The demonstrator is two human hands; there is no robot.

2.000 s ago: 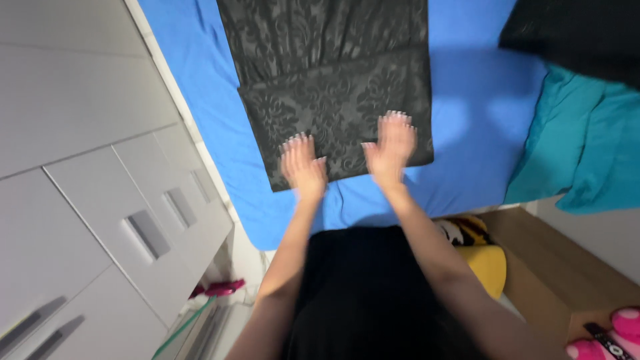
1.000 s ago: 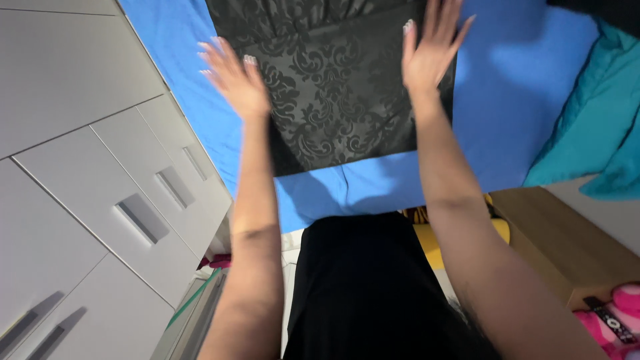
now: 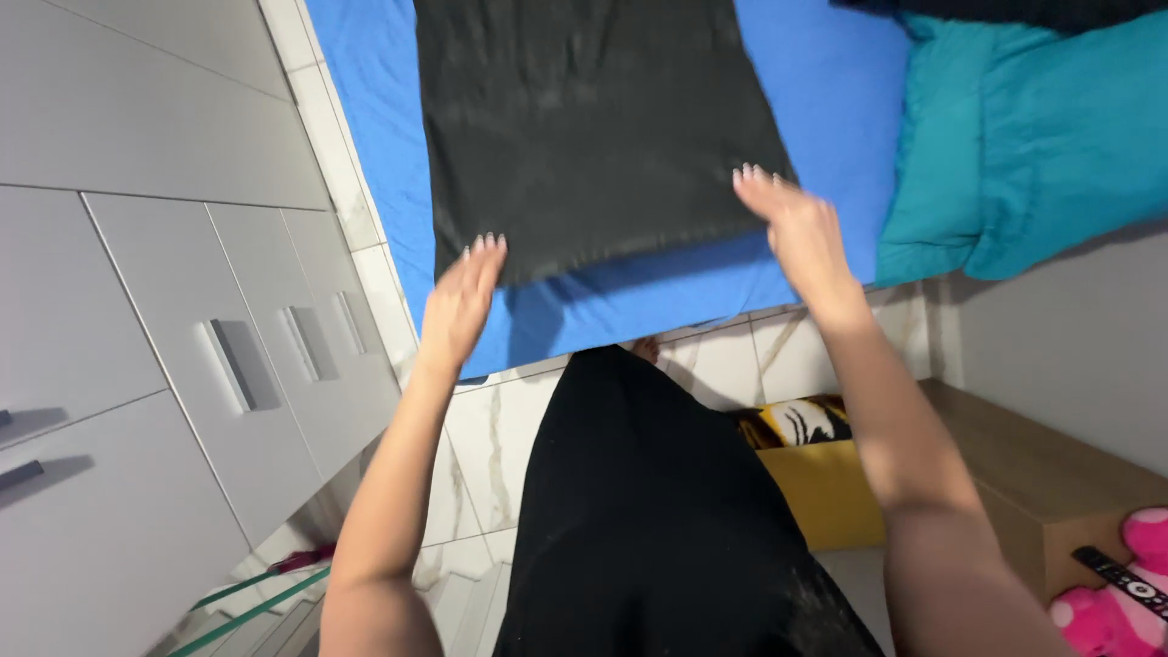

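Note:
A black cloth (image 3: 593, 146), its near edge turned toward me, lies on a bed with a blue sheet (image 3: 821, 119). At the cloth's near left corner is my left hand (image 3: 465, 297), fingers extended over its edge. My right hand (image 3: 794, 228) rests by the near right corner, fingertips on the fabric and thumb side hard to see. Neither hand appears to grip the cloth. The surface now facing up looks plain, without a clear pattern.
Teal pillows or folded fabric (image 3: 1058, 137) lie at the right of the bed. Grey drawers with handles (image 3: 228, 365) stand at the left. At lower right are a yellow container (image 3: 826, 497), a brown wooden box (image 3: 1031, 474), a pink plush item (image 3: 1104, 620) and a black remote control (image 3: 1127, 579).
The patterned side with its folded layer showed earlier; a plain dark surface faces up now. My hands went outward and away from me, and are now at the cloth's near corners.

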